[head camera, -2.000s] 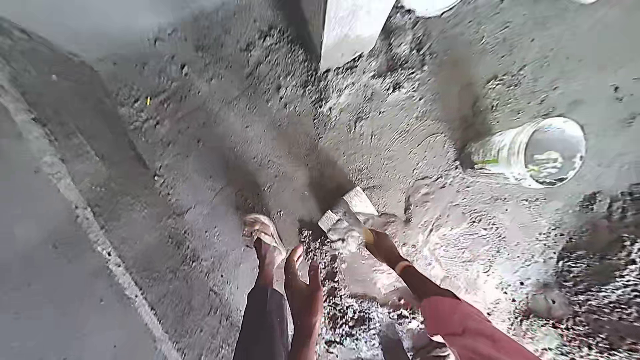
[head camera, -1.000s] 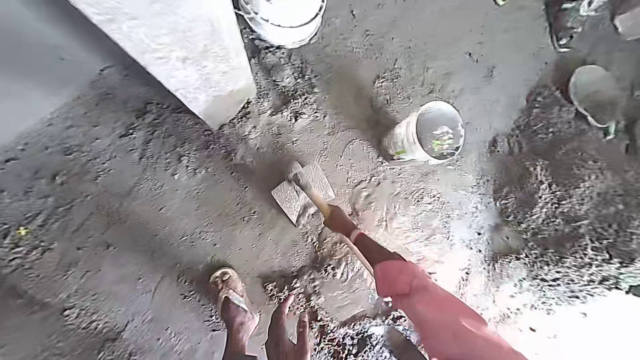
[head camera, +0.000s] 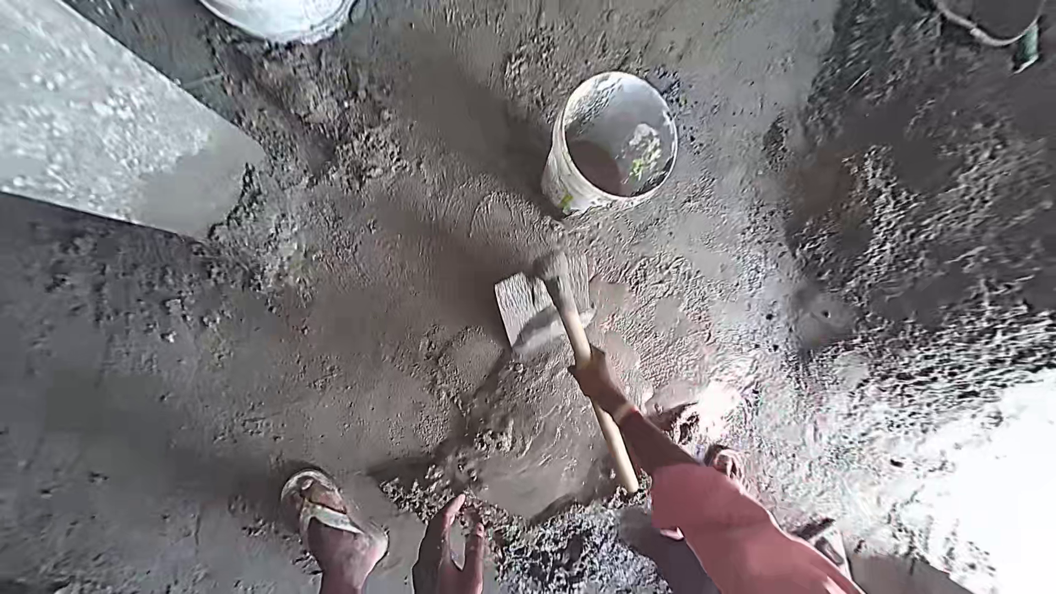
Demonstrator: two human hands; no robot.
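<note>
My right hand is closed around the wooden handle of a hoe. The hoe's broad, mud-coated metal blade lies at the wet grey mortar on the ground, and the handle's end points back toward my feet. My left hand hangs at the bottom of the view with fingers apart, holding nothing, near the edge of the mortar. A white plastic bucket, with some contents inside, stands just beyond the blade.
A pale concrete block or pillar is at upper left, with another white bucket beside it. My sandalled foot is at lower left. Rough dark rubble or mix spreads along the right, with part of a container's rim at top right.
The view has shifted considerably. My right hand still grips the hoe; my left hand remains free, fingers apart, low in the view.
</note>
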